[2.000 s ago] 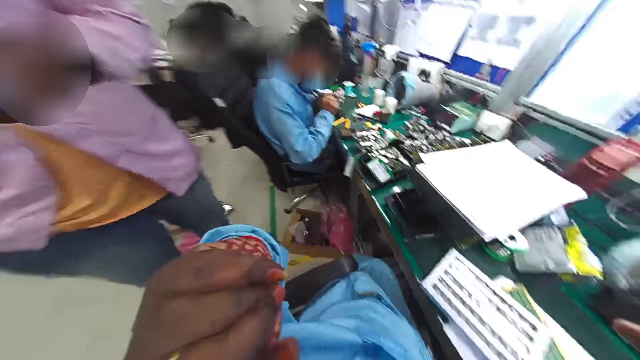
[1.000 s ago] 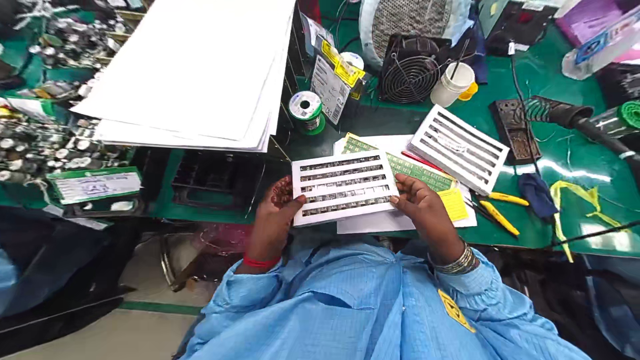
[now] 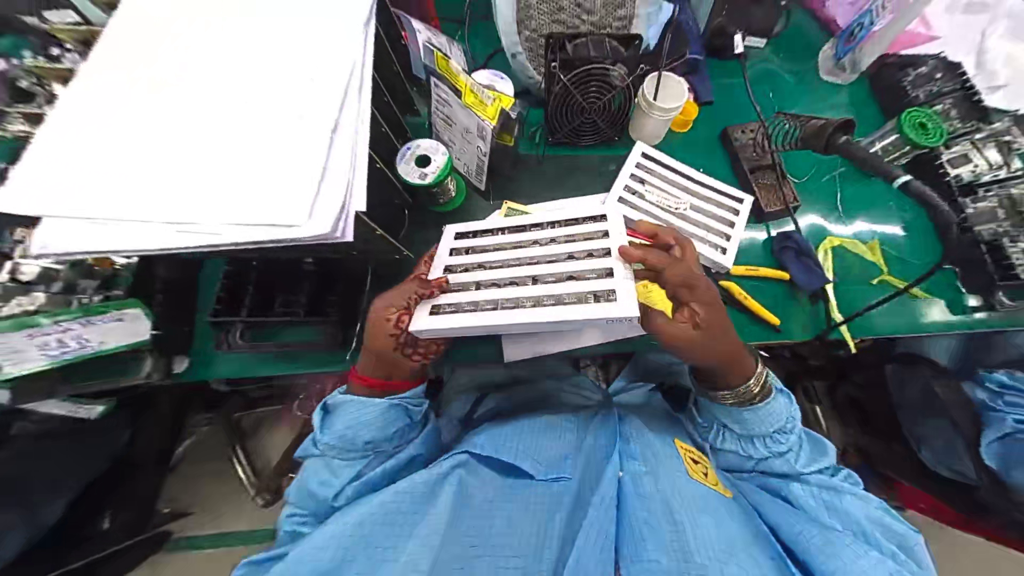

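My left hand (image 3: 406, 320) grips the left edge of a white slotted tray (image 3: 524, 320), its thumb on the top face. Rows of small dark parts show through the long slots. At the tray's right edge is my right hand (image 3: 680, 300), fingers bent; a thin red item (image 3: 638, 235) shows beside its fingertips, and whether these fingers grip the tray I cannot tell. A second white slotted tray (image 3: 688, 210) lies behind on the bench. Under the front tray, papers (image 3: 552, 342) stick out. Yellow-handled pliers or cutters (image 3: 750, 302) lie right of my right hand.
A stack of white sheets (image 3: 208, 120) stands at the left. Behind are a solder wire spool (image 3: 430, 172), a black fan (image 3: 594, 92) and a white cup (image 3: 658, 108). To the right, a soldering iron stand (image 3: 760, 168), a cable and yellow strips (image 3: 860, 256) lie on the green bench.
The view has swung from co-workers to the bench. Since one second ago, the front tray has tilted, and my right hand's fingers have shifted to its upper right edge, with the red item beside them.
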